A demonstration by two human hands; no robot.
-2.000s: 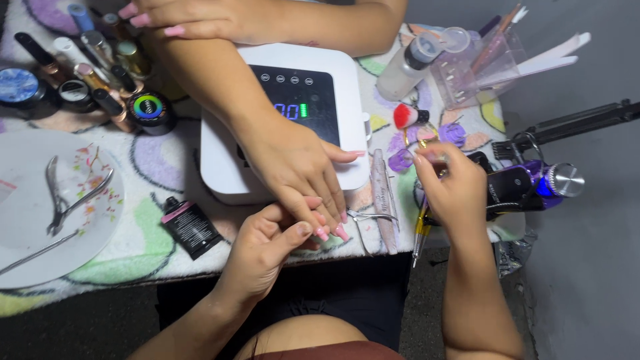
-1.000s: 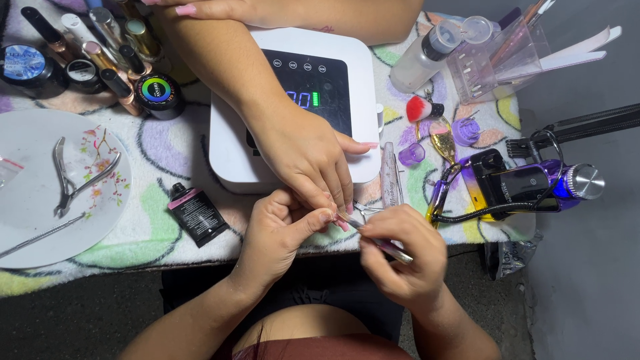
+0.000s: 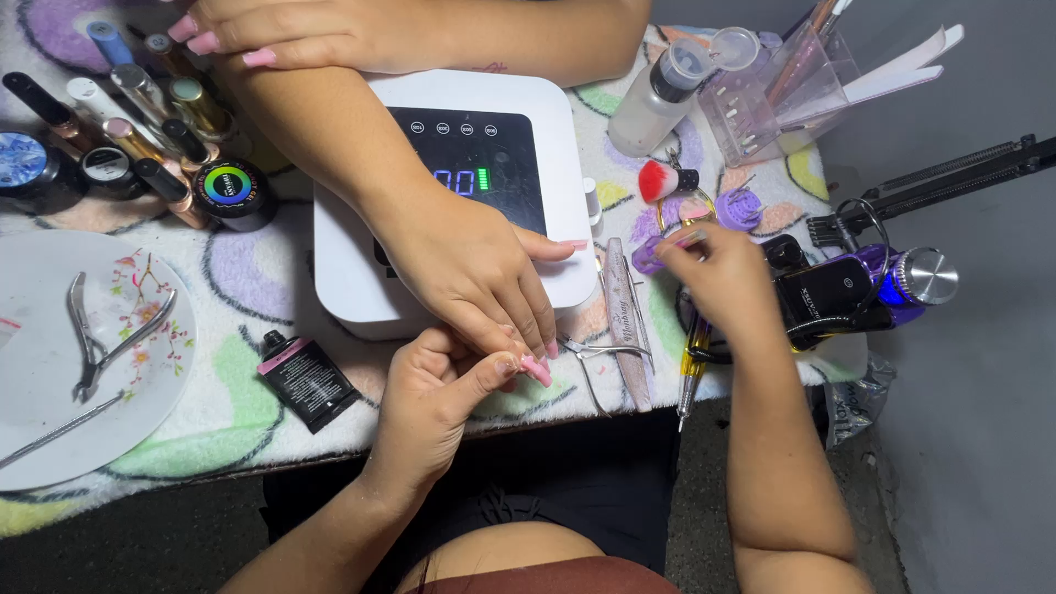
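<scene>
My left hand [image 3: 433, 400] pinches a finger of another person's hand [image 3: 478, 264], whose nails are long and pink. That hand lies over a white nail lamp [image 3: 454, 82] with a lit display. To the right, my right hand [image 3: 722, 276] is above the towel, next to a purple flower-shaped holder [image 3: 738, 209]; a slender tool [image 3: 691, 238] shows at its fingertips, partly hidden. Between my hands lie a glittery nail file [image 3: 629, 330] and metal cuticle nippers [image 3: 590, 353]. A black tube [image 3: 307, 381] rests left of my left hand.
Polish bottles [image 3: 148, 115] and gel jars [image 3: 235, 194] crowd the upper left. A plate [image 3: 49, 264] holds nippers [image 3: 95, 338] and a metal tool. At right are a pump bottle [image 3: 652, 107], a clear organizer [image 3: 742, 124], a red-tipped brush [image 3: 664, 181] and a nail drill [image 3: 833, 289].
My right hand has moved from the other person's fingertips to the right, near the purple holders. My left hand still holds the finger.
</scene>
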